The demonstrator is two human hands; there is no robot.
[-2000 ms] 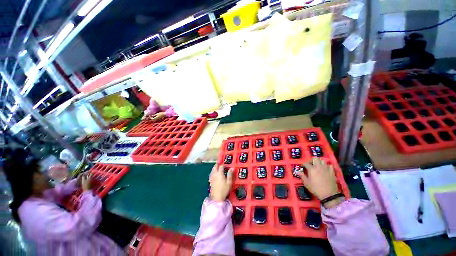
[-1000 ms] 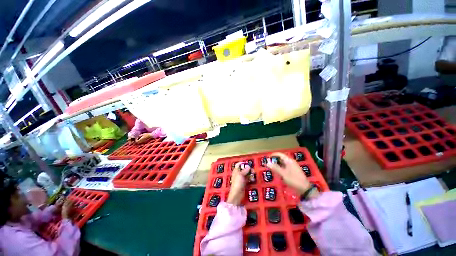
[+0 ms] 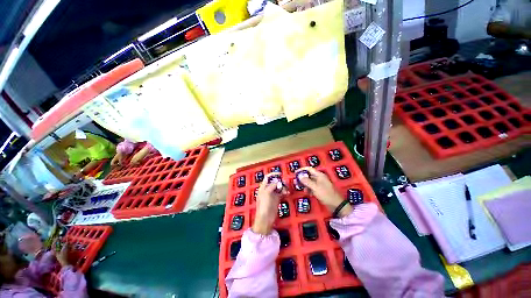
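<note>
The red-orange turnover tray (image 3: 329, 252) lies in front of me, its pockets holding small dark square smartwatch units. Units in the upper rows show white marks; those in the lower rows, such as this smartwatch unit (image 3: 318, 263), have dark screens. My left hand (image 3: 268, 198) is over the upper middle of the tray with a unit between finger and thumb. My right hand (image 3: 317, 187) is just right of it and also holds a unit at its fingertips. Fingers partly hide both held units.
Another red tray (image 3: 187, 187) stands at left, and one (image 3: 438, 146) at right behind the metal upright (image 3: 381, 93). Paper sheets (image 3: 445, 221) with a pen (image 3: 469, 209) lie at right. Yellow sheets (image 3: 262, 70) hang in front. Other workers' hands are at left.
Both hands have moved from the tray's sides to its upper middle and now hold units. The camera view has shifted.
</note>
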